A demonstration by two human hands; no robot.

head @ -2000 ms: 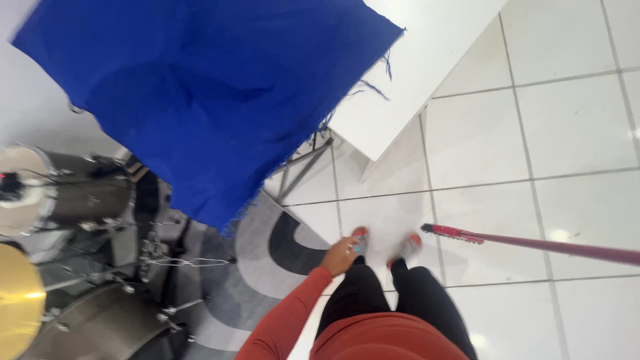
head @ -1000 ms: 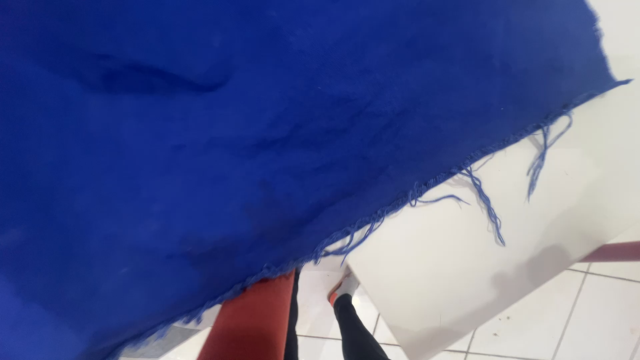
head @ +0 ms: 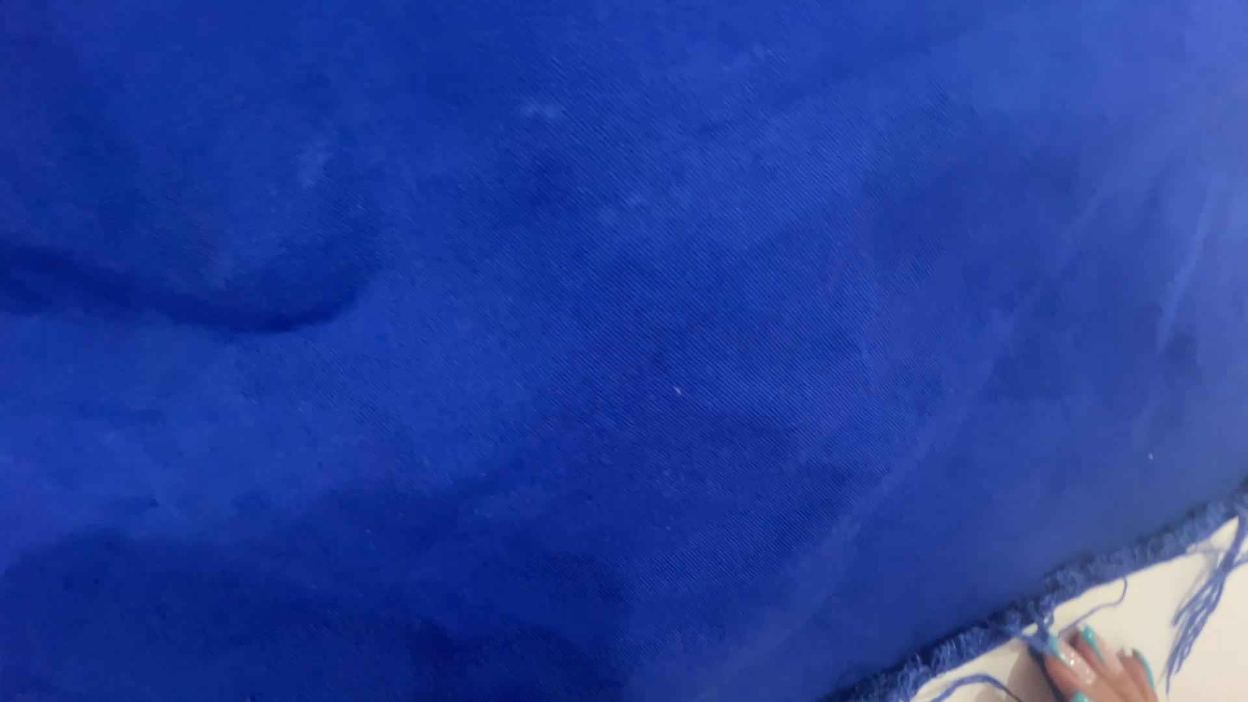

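A royal-blue twill cloth (head: 624, 322) fills nearly the whole head view, with soft folds at the left and lower left. Its frayed edge slants across the lower right corner, and loose threads hang from it. My right hand (head: 1102, 668), with turquoise nails, is at that edge near the bottom, its fingertips beside the threads. Whether the fingers pinch a thread cannot be made out. My left hand is outside the visible area or hidden by the cloth.
Past the frayed edge, a white surface (head: 1160, 595) shows in the lower right corner. The cloth blocks the view of everything else.
The blue cloth now covers far more of the view than before. A hand has come into sight at its frayed edge. The red sleeve, leg and floor tiles are no longer visible.
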